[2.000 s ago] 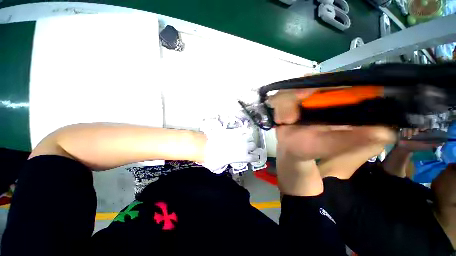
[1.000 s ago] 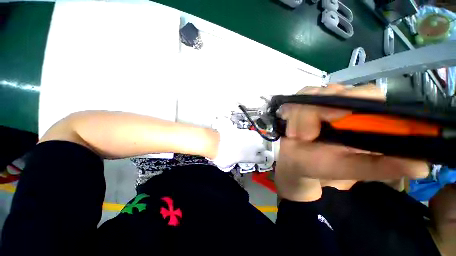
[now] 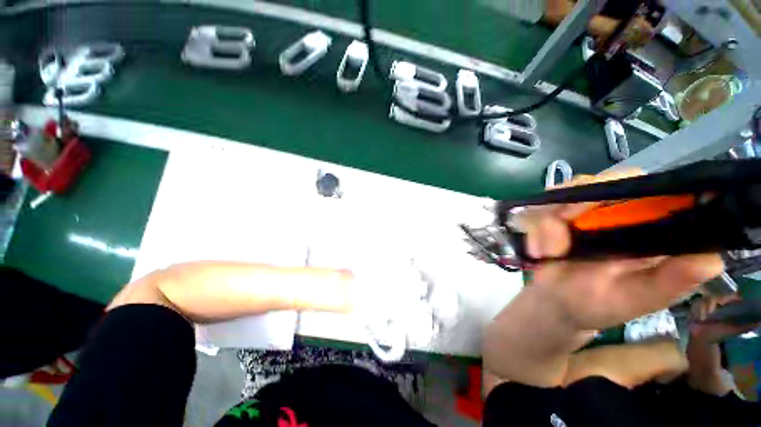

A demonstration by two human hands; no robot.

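Note:
My right hand [image 3: 549, 237], bare, is shut around the black and orange screwdriver [image 3: 642, 213], right of centre. Its silver nose [image 3: 492, 242] points left over the white sheet [image 3: 225, 213] and touches nothing that I can make out. My left hand [image 3: 392, 296] is in a white glove, washed out against the sheet, left of and below the nose. A white plastic housing [image 3: 389, 340] shows its loop under the gloved hand at the sheet's near edge. The glove's fingers and their hold are too bright to make out. A small dark round object [image 3: 329, 184] lies at the sheet's top.
Several white housings [image 3: 421, 104] lie on the green belt [image 3: 275, 104] beyond the sheet. A red bin [image 3: 57, 163] stands at far left. A metal frame [image 3: 667, 138] and a green fan [image 3: 708, 96] are at right. Another person's hand [image 3: 709, 325] is at lower right.
The view has tilted up, showing more belt and the red bin. The screwdriver nose has moved right, away from my left hand, where it was close above the gloved fingers.

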